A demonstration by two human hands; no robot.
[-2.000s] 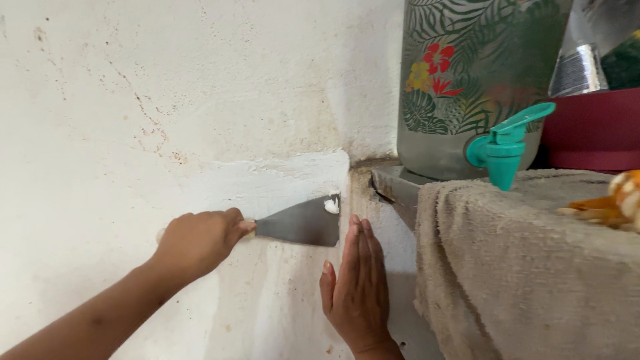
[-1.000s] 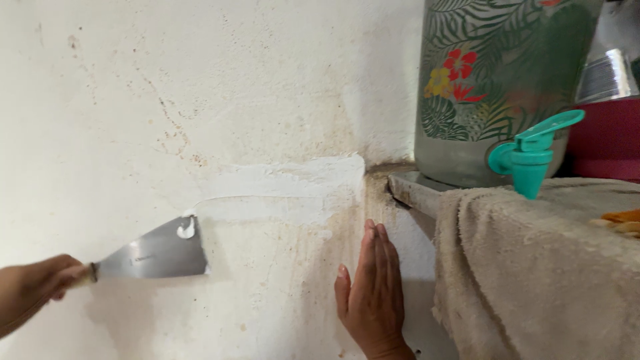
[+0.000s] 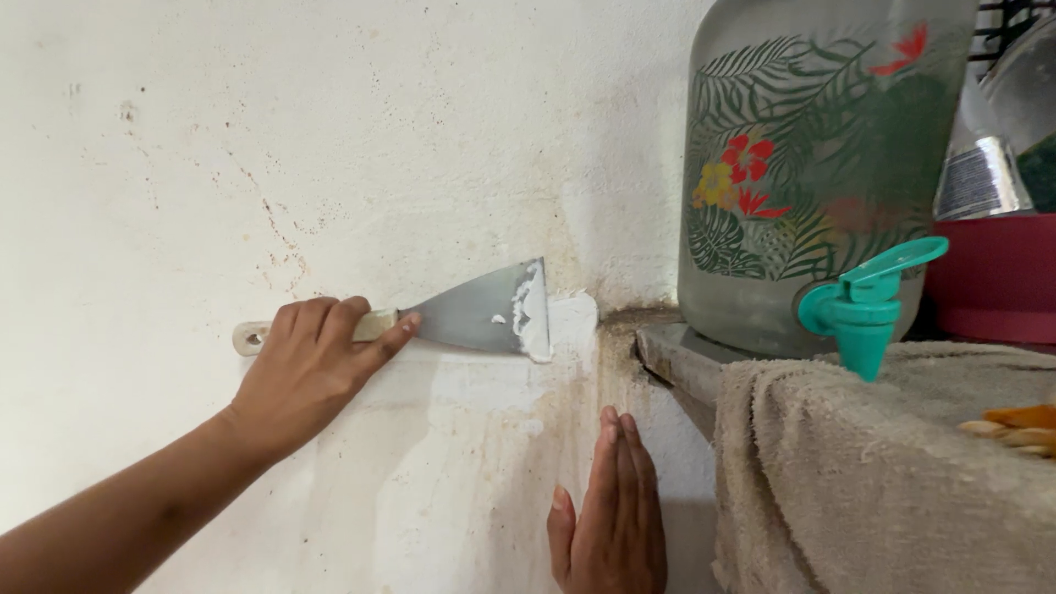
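Observation:
My left hand (image 3: 309,371) grips the pale handle of a putty knife (image 3: 470,309), its blade flat against the stained white wall (image 3: 462,148). White filler (image 3: 532,318) coats the blade's right edge, and a small dab sits farther back on the metal. A fresh white strip of filler (image 3: 575,322) shows on the wall just right of the blade, level with the shelf. My right hand (image 3: 615,520) is upright below the shelf's corner, fingers together and thumb a little apart, holding nothing. Whether its edge touches the wall I cannot tell.
A gray shelf edge (image 3: 685,363) juts out at the right. On it stands a drink dispenser (image 3: 792,181) with printed leaves and a green tap (image 3: 866,305). A beige towel (image 3: 808,478) hangs over the front, with a dark red container (image 3: 990,276) behind.
The putty knife was by the shelf's corner, then lower left away from the strip, and is now back up and right on the strip. My right hand has stayed below the shelf.

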